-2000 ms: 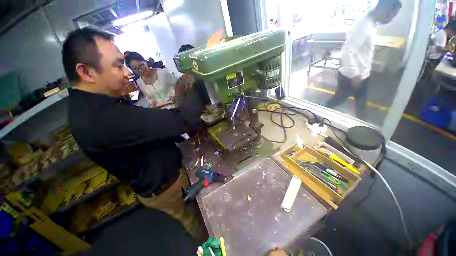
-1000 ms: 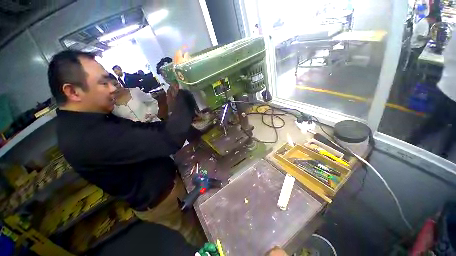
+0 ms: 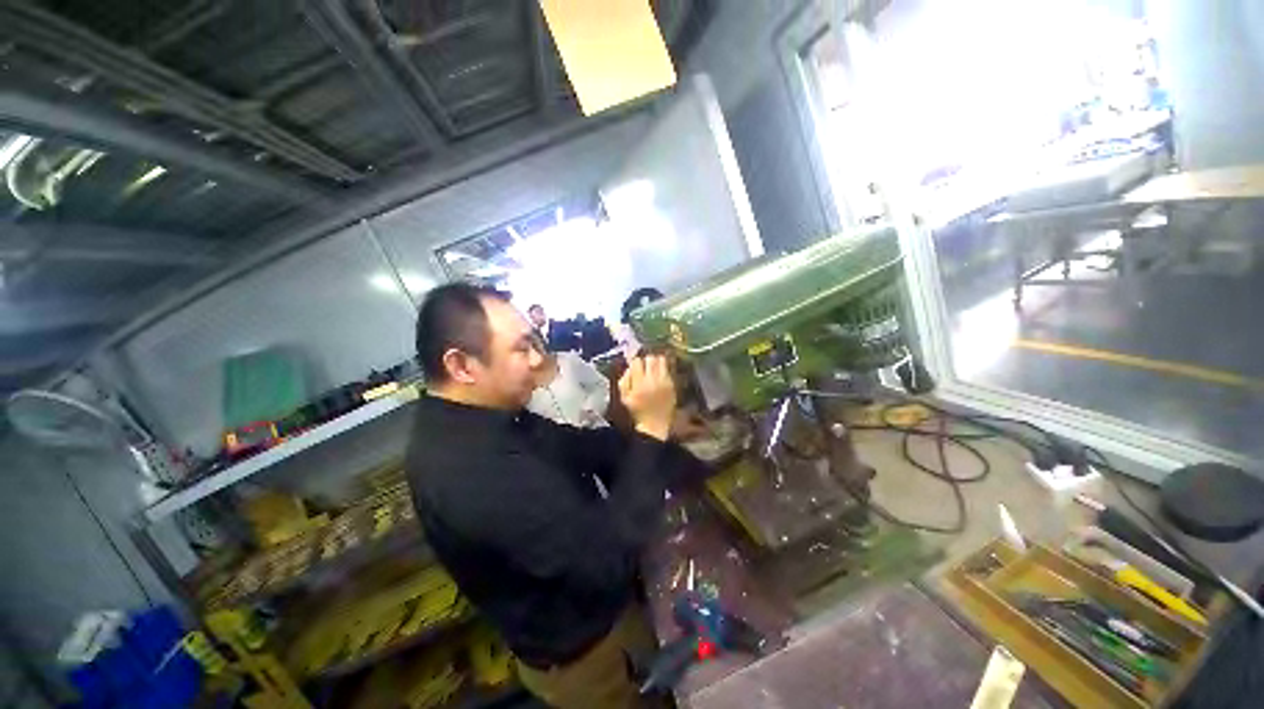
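Neither of my hands is in the picture. The green drill press (image 3: 776,298) stands on the bench, with its chuck and shiny feed bars below the head. A person in a black top (image 3: 534,499) stands at its left side with hands raised near the drill head; what the fingers hold is too small to tell. A dark metal block (image 3: 783,499) is under the chuck. A blue-black and red cordless drill (image 3: 707,637) lies on the bench. A grey-brown square board (image 3: 859,658) is cut off by the bottom edge.
A yellow wooden tray (image 3: 1019,630) holds thin tools at the right. A pale strip (image 3: 997,681) lies left of it. Black cables (image 3: 943,457) loop behind the press. A round dark object (image 3: 1213,500) is by the window. Shelves with yellow pieces (image 3: 347,554) stand left.
The view has tilted up and turned left, so the bench sits lower and the green bundle and fingertip at the bottom edge have left view. The person's hand now shows raised beside the drill head.
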